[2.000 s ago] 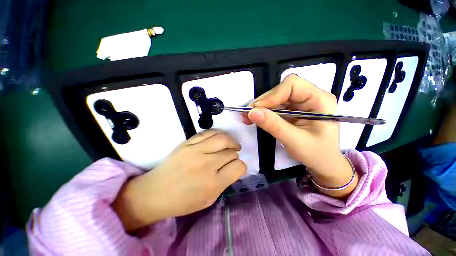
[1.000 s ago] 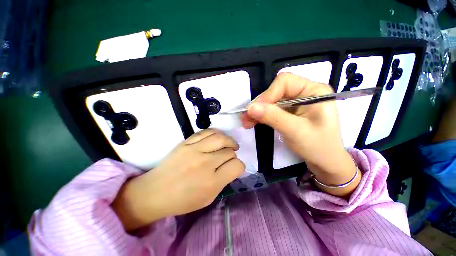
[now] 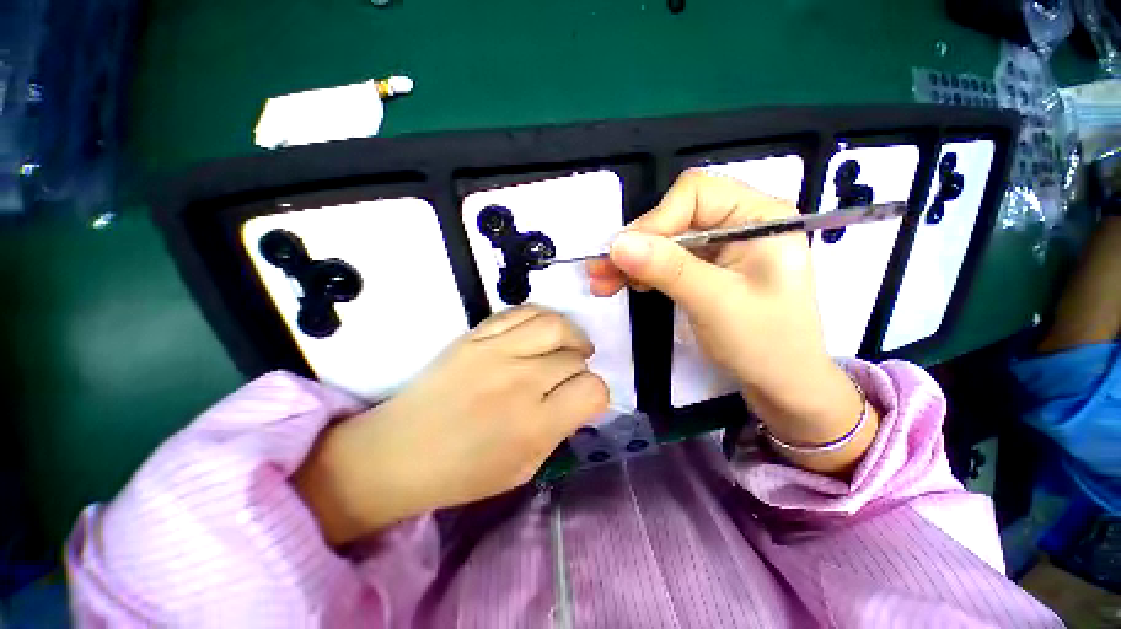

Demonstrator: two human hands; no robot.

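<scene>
A white phone back cover [image 3: 559,203] lies in the second slot from the left of the black carrier tray [image 3: 553,145]. My right hand [image 3: 738,289] holds thin metal tweezers [image 3: 787,226] between thumb and fingers. Their tip touches or nearly touches the right ring of the black camera cluster [image 3: 514,254]. My left hand [image 3: 492,406] rests with curled fingers over the lower part of this cover. A lens sheet [image 3: 615,439] shows just beyond its fingers at the tray's near edge. Whether the left fingers pinch the sheet is hidden.
Other white covers with black clusters lie in the tray, one at far left [image 3: 369,246]. A white piece with a narrow tip [image 3: 322,116] lies behind the tray. Clear lens sheets [image 3: 965,89] lie at back right. Another person's arm in a blue sleeve [image 3: 1076,393] is at the right.
The tweezers' tip left the cluster, then came back to its right ring. The tray's right end sits a little further left in view. My left hand has barely moved.
</scene>
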